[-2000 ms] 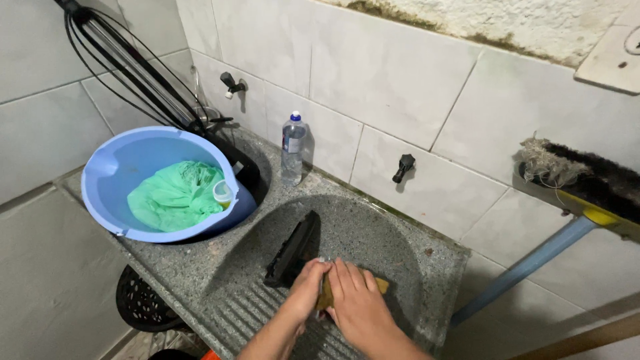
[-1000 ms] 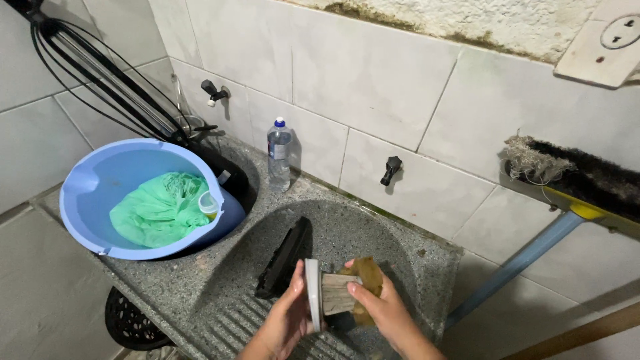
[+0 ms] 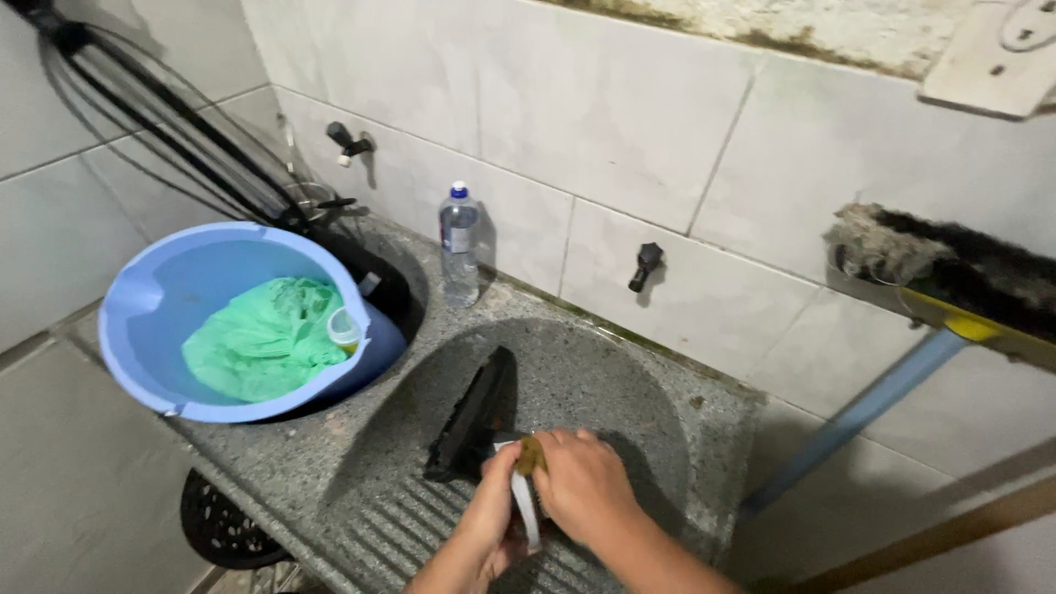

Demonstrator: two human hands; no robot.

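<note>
Over the ribbed front of the stone laundry sink (image 3: 602,363), my left hand (image 3: 488,516) holds a flat piece with a white rim (image 3: 525,503), tilted on its edge. My right hand (image 3: 582,483) grips a yellowish-brown sponge or cloth (image 3: 530,455) against that piece's upper part. Both hands meet at the top of it, and the fingers hide most of its face. Just left of them, a black bar-shaped tool head (image 3: 469,412), perhaps a squeegee, lies in the basin.
A blue bucket (image 3: 124,363) with a green plastic bag (image 3: 264,342) stands at left. Behind the basin are a clear plastic bottle (image 3: 459,247) and two black wall taps (image 3: 648,266), (image 3: 348,144). An upturned broom (image 3: 973,256) leans at right; a black perforated basket (image 3: 219,520) sits below left.
The white-rimmed piece and the sponge or cloth were apart enough to show a striped, greyish face between them; now my right hand has closed in over it and covers that face.
</note>
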